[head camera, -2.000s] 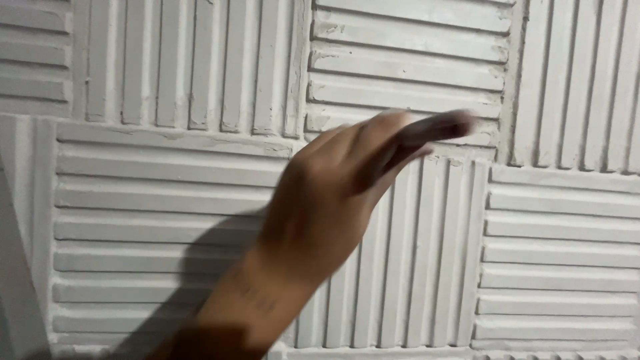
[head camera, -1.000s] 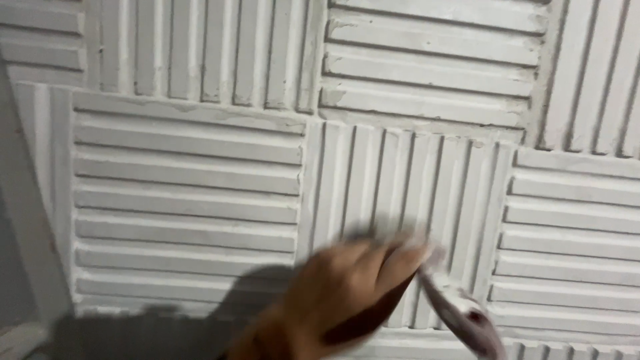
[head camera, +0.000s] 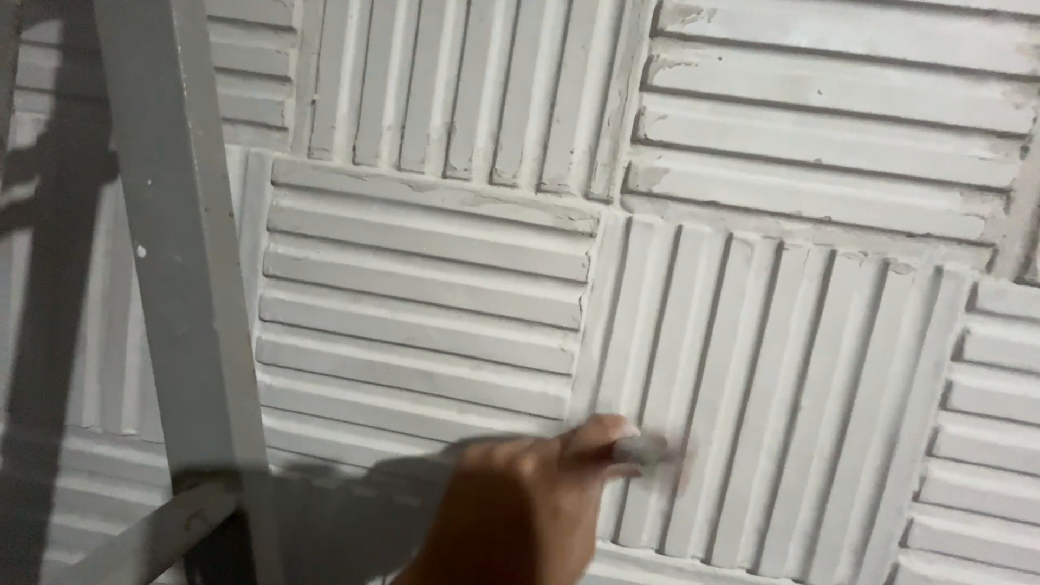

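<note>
My left hand [head camera: 536, 487] reaches in from the bottom, its fingers closed on a small blurred greyish tool [head camera: 646, 451] whose kind I cannot tell. The tool is over the lower left part of a white ribbed wall panel with upright ribs [head camera: 772, 390]. To the left, a panel with level ribs [head camera: 422, 292] adjoins it, and my hand covers part of their lower area. Whether the tool touches the ribs is unclear from the blur. My right hand is out of view.
A grey metal post [head camera: 183, 268], perhaps a ladder leg, stands at the left, with a slanting bar [head camera: 154, 528] at its lower end. Rough, patchy filler or paint marks the upper right panel [head camera: 829, 122]. Dark shadows fall across the lower left wall.
My left hand was higher on the wall two seconds ago and lower one second ago, holding the tool throughout. The view has shifted, bringing more of the grey post in.
</note>
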